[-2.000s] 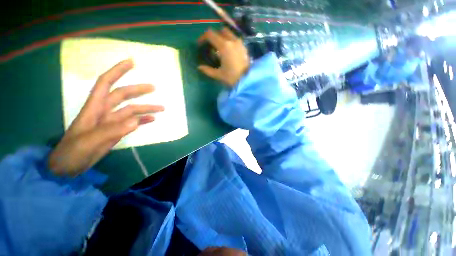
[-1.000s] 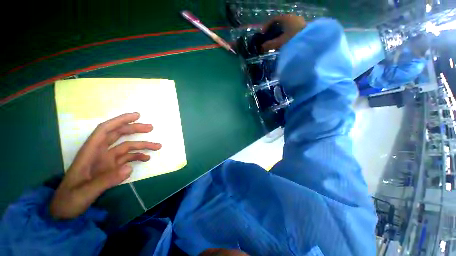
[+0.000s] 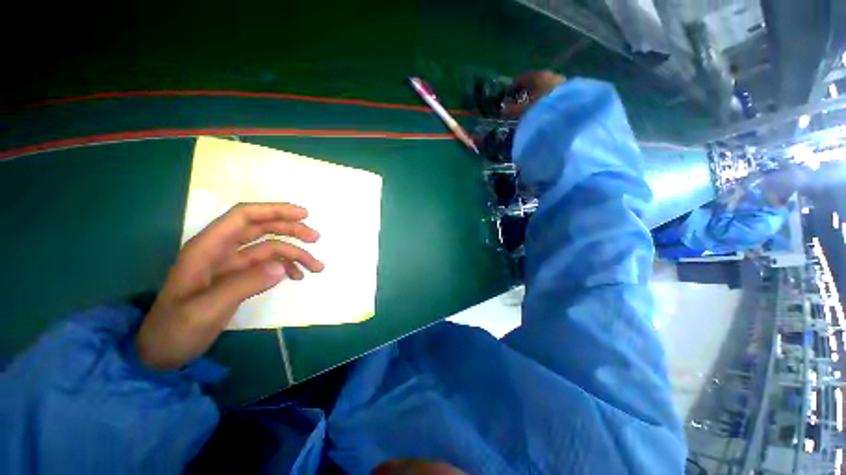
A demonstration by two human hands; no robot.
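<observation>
A pale yellow-white paper sheet (image 3: 343, 223) lies flat on the green mat. My left hand (image 3: 237, 264) is over the sheet's left part, fingers apart and slightly curled, holding nothing. My right hand (image 3: 536, 91) is at the far end of the clear plastic tray (image 3: 492, 218), small and partly hidden by its blue sleeve. Dark watches (image 3: 506, 186) sit in the tray's pockets. A dark thing is at my right fingertips, but I cannot tell whether the fingers grip it.
A pink and white pen (image 3: 443, 113) lies across the red lines (image 3: 278, 133) beside the tray. A person in blue (image 3: 742, 223) is at the right, further along the line. Metal rails (image 3: 686, 56) run at the upper right.
My right hand has moved from beside the paper to the tray at the right; the dark thing it was at beside the paper has gone from there. My left hand stays over the sheet. The view has shifted.
</observation>
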